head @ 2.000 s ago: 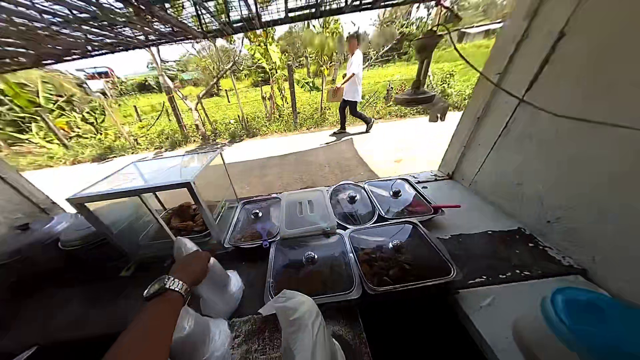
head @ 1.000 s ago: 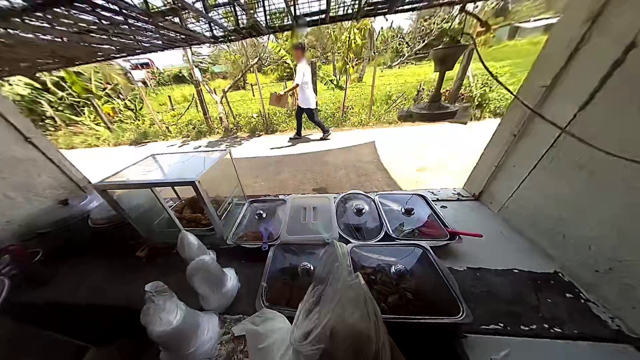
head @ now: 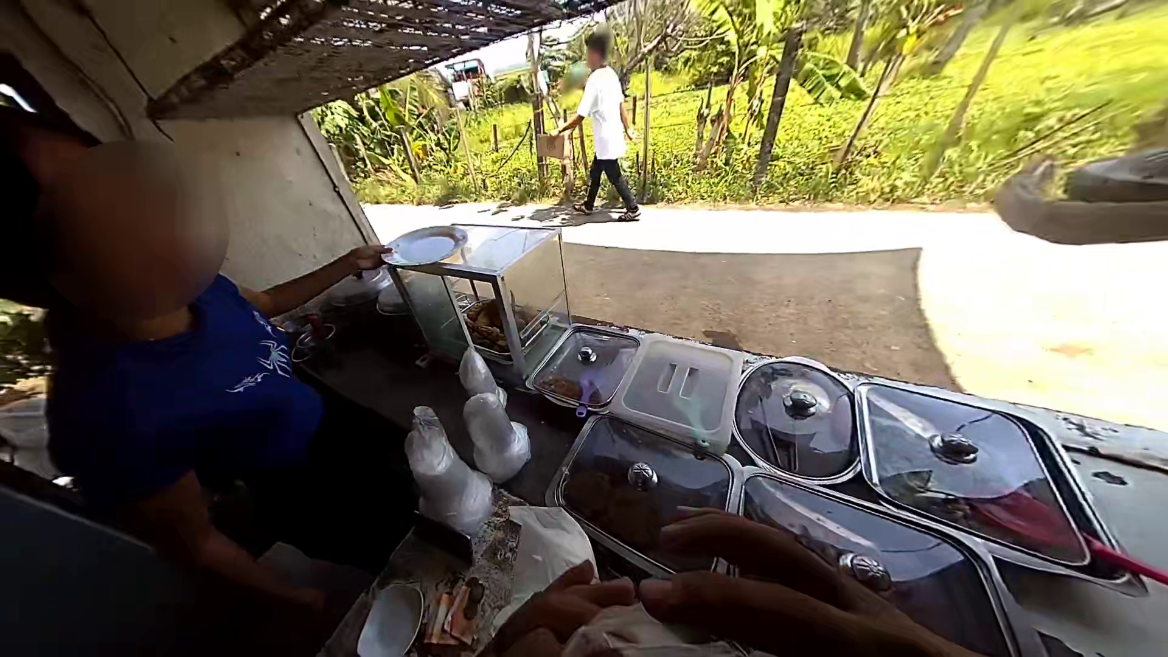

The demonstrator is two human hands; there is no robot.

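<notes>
My left hand (head: 575, 610) is low in the head view, fingers bent over a whitish plastic bag (head: 630, 631); its grip is unclear. Just right of it, my right hand (head: 776, 579) has its fingers spread, partly over lidded trays. A glass-lidded tray (head: 607, 488) of dark food lies beyond my hands, and a larger one (head: 899, 570) lies beside it to the right. Several bundles of clear plastic bags (head: 447, 479) stand left of the trays. A white plastic bag (head: 550, 547) lies flat by my left hand, near some banknotes (head: 452, 616) and a small white dish (head: 391, 620).
A co-worker in a blue shirt (head: 182, 392) stands at left, one hand at a plate (head: 427, 245) on the glass display case (head: 484, 265). More lidded containers (head: 675, 388) line the counter's far edge. A person in white (head: 602, 109) is on the road.
The view has swung left, and the co-worker and plate now show. Both my hands are in view at the bottom. My left hand was at the bagged bundles two seconds ago.
</notes>
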